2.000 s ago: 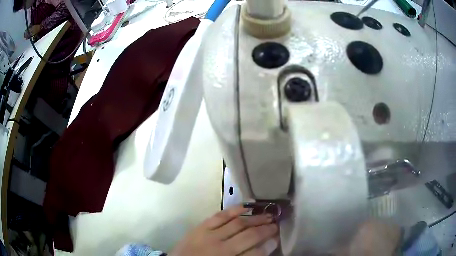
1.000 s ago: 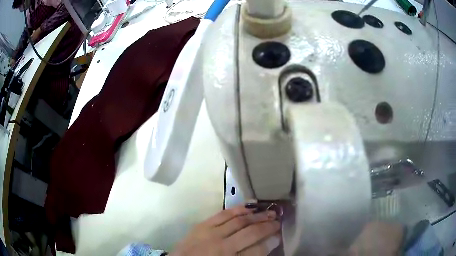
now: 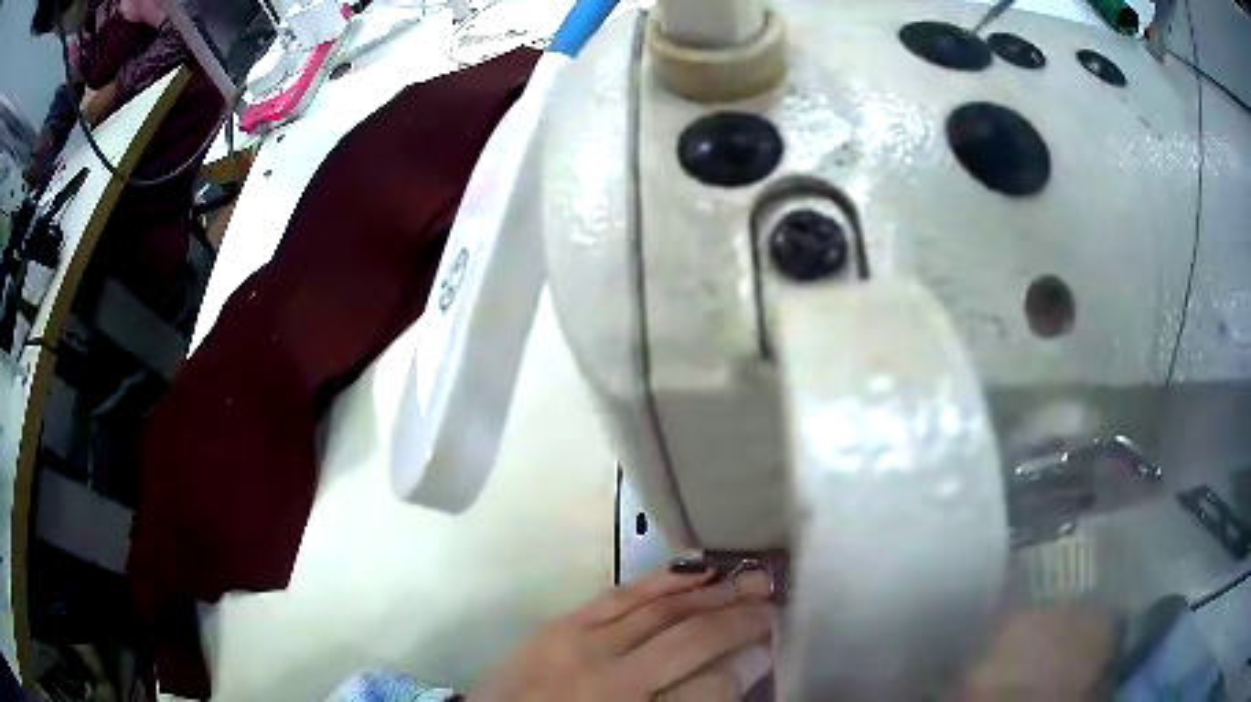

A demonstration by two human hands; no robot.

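The cream-white sewing machine head (image 3: 713,343) fills the middle and right. My left hand (image 3: 631,645) is at the bottom centre, its fingertips close together at the small metal parts (image 3: 741,569) under the head. What its fingers hold, if anything, is hidden. My right hand (image 3: 1045,656) is blurred at the bottom right, partly behind the machine's curved white part (image 3: 892,480); its fingers are hidden. A long dark maroon fabric panel (image 3: 295,343) lies on the white table left of the head.
A white lamp paddle (image 3: 473,302) on a blue tube hangs over the table beside the head. A pink object (image 3: 291,89) lies at the table's back left. A person (image 3: 137,69) is at the far upper left. Small thread snips (image 3: 1214,521) lie at the right.
The machine head sits slightly further left in the picture. My left hand has barely moved, and its fingertips remain under the head. The maroon panel lies as before.
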